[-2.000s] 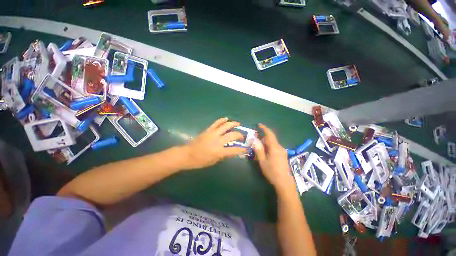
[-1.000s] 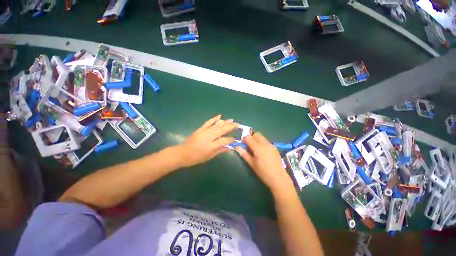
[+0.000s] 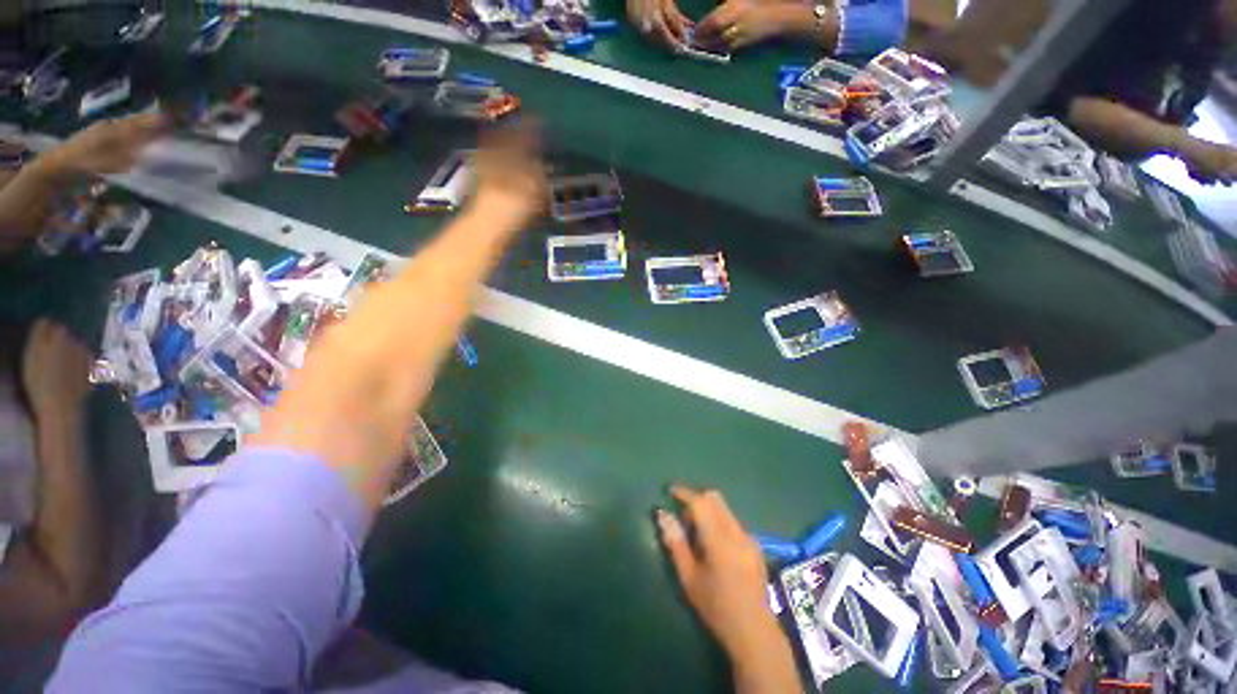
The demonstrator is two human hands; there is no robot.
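My left hand [image 3: 509, 174] is blurred and reaches over the belt. A white frame [image 3: 442, 182] lies just left of it and a dark-looking frame [image 3: 585, 197] just right; I cannot tell if the hand holds anything. My right hand [image 3: 715, 553] is over the green work surface, empty, fingers a little apart. Just right of it lie loose blue cells [image 3: 803, 540] and a heap with a white frame [image 3: 868, 614], blue cells and brown boards. Another heap of white frames and blue cells [image 3: 204, 355] is at left, partly hidden by my left forearm.
A pale rail [image 3: 624, 355] divides the work surface from the belt. Several units with blue cells, such as this one [image 3: 811, 325], lie on the belt. A grey post [image 3: 1099, 411] crosses at right. Other people's hands work at left [image 3: 95, 147] and across the belt [image 3: 739, 23].
My hands have parted from the unit they held together. My left arm has stretched forward over the belt; my right hand stays near the right heap. The view has tilted up, showing more belt.
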